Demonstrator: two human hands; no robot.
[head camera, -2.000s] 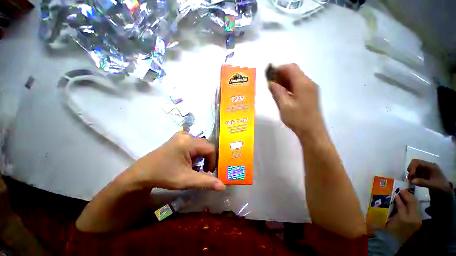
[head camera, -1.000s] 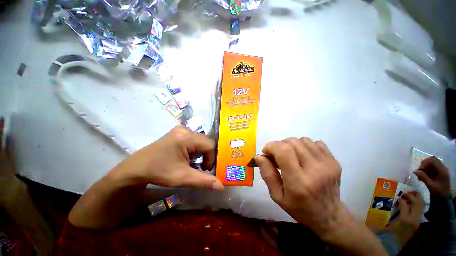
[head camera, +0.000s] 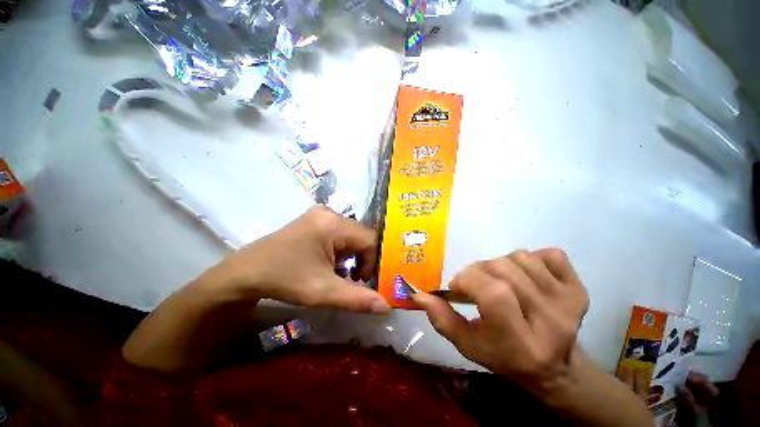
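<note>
The retail box (head camera: 422, 188) stands with its orange-yellow narrow side up, logo at the far end. A hologram sticker (head camera: 401, 288) shows blue-purple at its near end, partly covered by my right fingertips. My left hand (head camera: 321, 267) grips the box's lower left side, thumb at the near corner. My right hand (head camera: 517, 313) pinches a small dark thin piece (head camera: 451, 295), its tip at the sticker. A sticker strip (head camera: 306, 171) runs under my left hand; shiny squares (head camera: 285, 334) show near the table edge.
A silver pile of label strips (head camera: 200, 50) lies at the back left. A white backing strip (head camera: 154, 179) curves at left, near a loose grey sticker (head camera: 52, 99). Another person's hand holds a box (head camera: 658, 350) at lower right, beside a white sheet (head camera: 714, 304). An orange box (head camera: 10, 192) shows at far left.
My right hand has come down from beside the box's far end to the sticker, and its fingertips now cover part of it. The box appears farther right and slightly tilted.
</note>
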